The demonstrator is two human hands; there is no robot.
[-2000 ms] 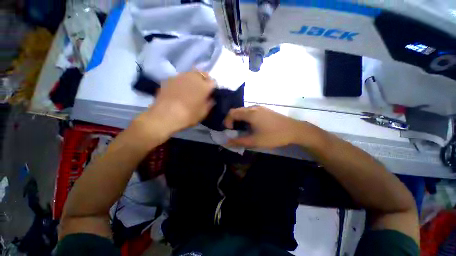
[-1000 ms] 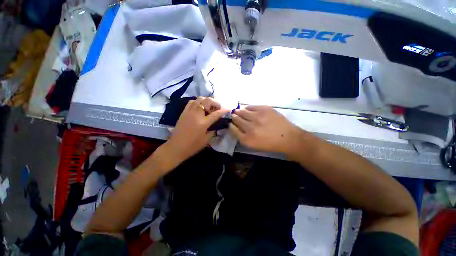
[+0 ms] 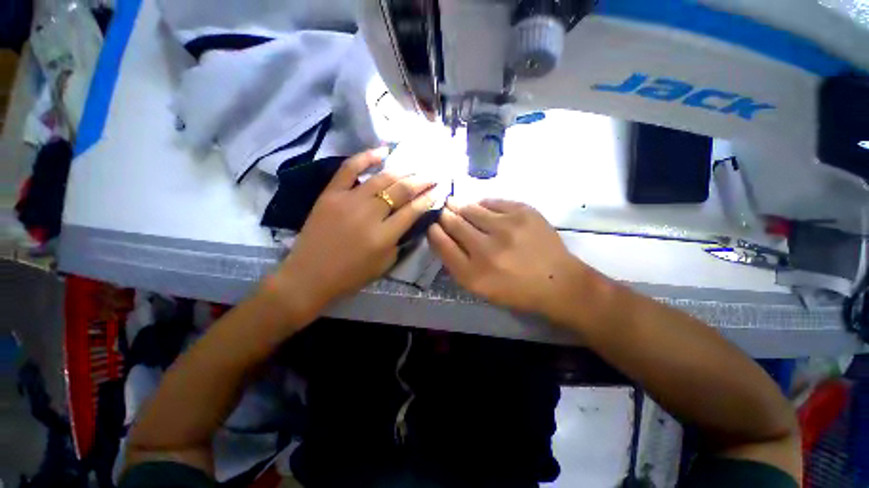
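Observation:
The white garment piece with black stripes (image 3: 286,95) lies heaped left of the needle. A black fabric section (image 3: 310,191) runs from it under my left hand. My left hand (image 3: 357,219), with a ring, presses on the black fabric just in front of the needle area. My right hand (image 3: 505,248) pinches the fabric's right end with its fingertips, close beside the left fingers. A pale flap of fabric (image 3: 416,265) shows below the hands at the table edge. The presser foot and needle (image 3: 453,124) are just beyond my fingertips, in glaring light.
The sewing machine head (image 3: 686,67) spans the top right. A black pad (image 3: 670,162) lies on the bed. Thread snips (image 3: 738,253) lie to the right, scissors (image 3: 858,310) at the right edge. A ruler strip (image 3: 705,312) follows the front edge. A red basket (image 3: 90,353) stands below left.
Both hands have moved the black fabric up towards the needle, and my left fingers have spread flatter on it. The view has come closer to the machine.

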